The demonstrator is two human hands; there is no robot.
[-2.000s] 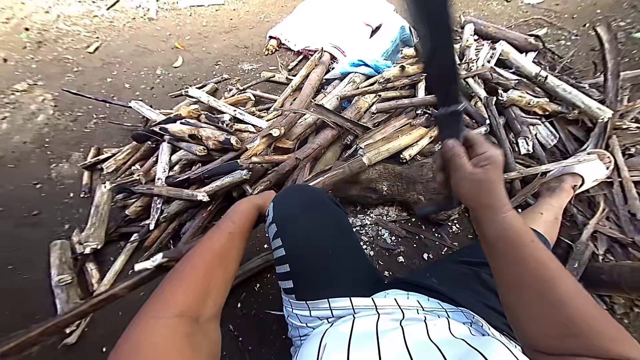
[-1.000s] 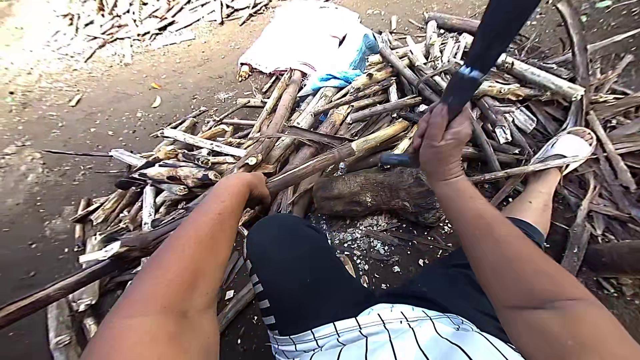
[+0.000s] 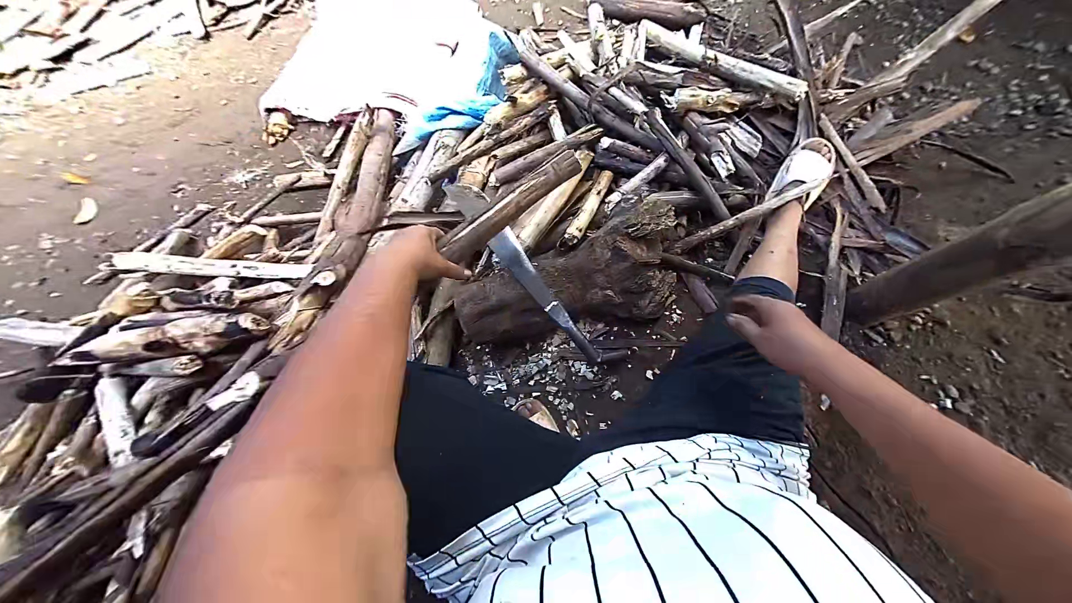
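Note:
My left hand (image 3: 427, 251) is at the lower end of a short wooden stick (image 3: 523, 205), with fingers against it. The machete (image 3: 523, 272) lies slanted under or against that stick, its handle pointing down toward the ground and no hand on it. Just beneath is a thick dark log (image 3: 569, 293), which lies on the ground among wood chips. My right hand (image 3: 775, 331) holds nothing and hovers over my knee, to the right of the log, its fingers partly bent.
Split firewood (image 3: 184, 335) is heaped at left and beyond the log. A white sack (image 3: 360, 59) with a blue part (image 3: 456, 117) lies at the back. A thick pole (image 3: 963, 255) slants in from the right. My sandalled foot (image 3: 804, 172) rests by the pile.
My right hand has let go of the machete, raised before, which now rests at the log. The long stick that my left hand held earlier is no longer in it; a shorter piece is there.

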